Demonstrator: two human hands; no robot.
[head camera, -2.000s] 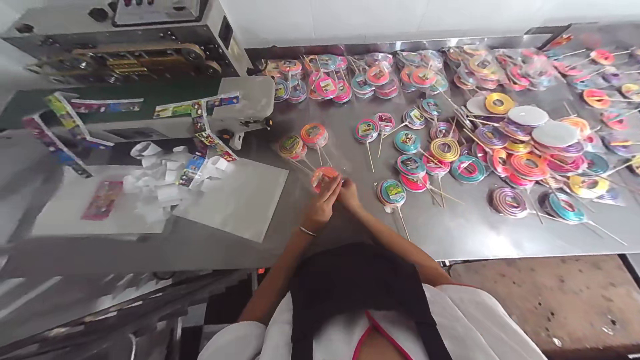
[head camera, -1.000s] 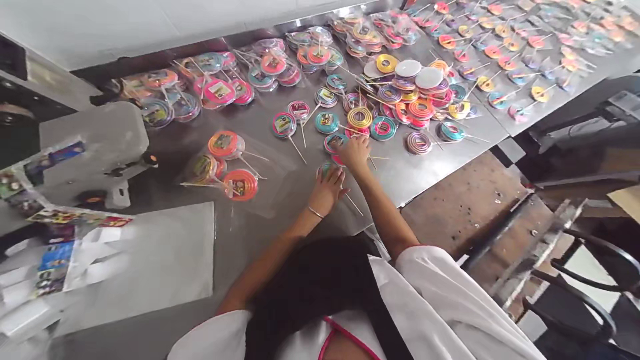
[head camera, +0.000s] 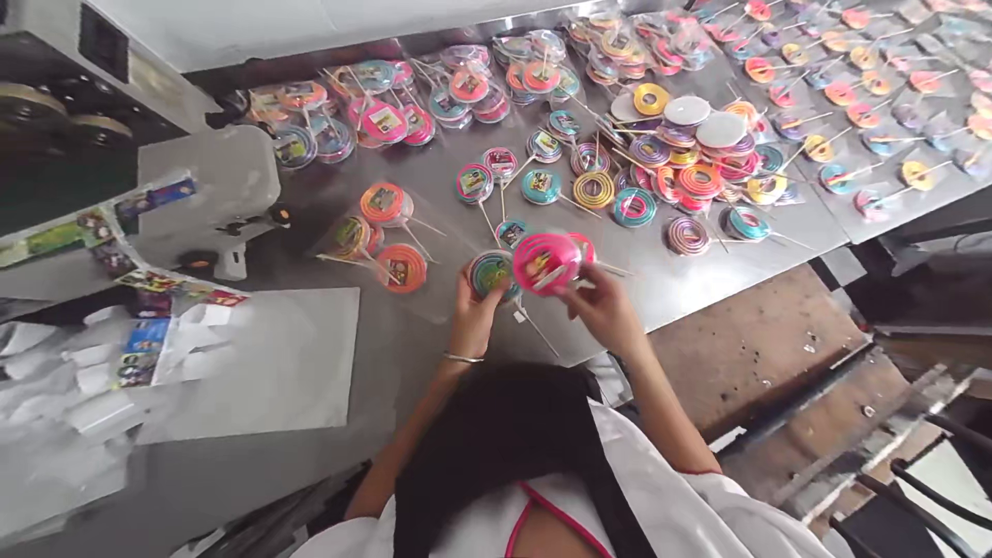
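Observation:
My left hand (head camera: 478, 310) holds a multicoloured spiral lollipop (head camera: 491, 274) with a label, its stick pointing down to the right. In my right hand (head camera: 603, 304) is a pink labelled lollipop (head camera: 545, 264), raised beside the first one. Part of another pink lollipop shows behind it; whether I hold that one too I cannot tell. Left of my hands, several orange lollipops (head camera: 403, 268) lie grouped on a clear plastic bag (head camera: 449, 256). Loose labelled lollipops, among them a teal one (head camera: 540, 186) and a yellow one (head camera: 594, 190), lie beyond my hands on the metal table.
A large pile of lollipops (head camera: 700, 180) is to the right, with rows of wrapped ones (head camera: 841, 94) farther right. Bagged bunches (head camera: 381, 122) line the back edge. At left stand a machine (head camera: 209, 186), white sheets (head camera: 263, 372), backing scraps and a printed label strip (head camera: 147, 341).
My right hand has lifted a pink lollipop from the table. My left hand now holds the multicoloured lollipop up, nearer the bag. The view swung to the right at first.

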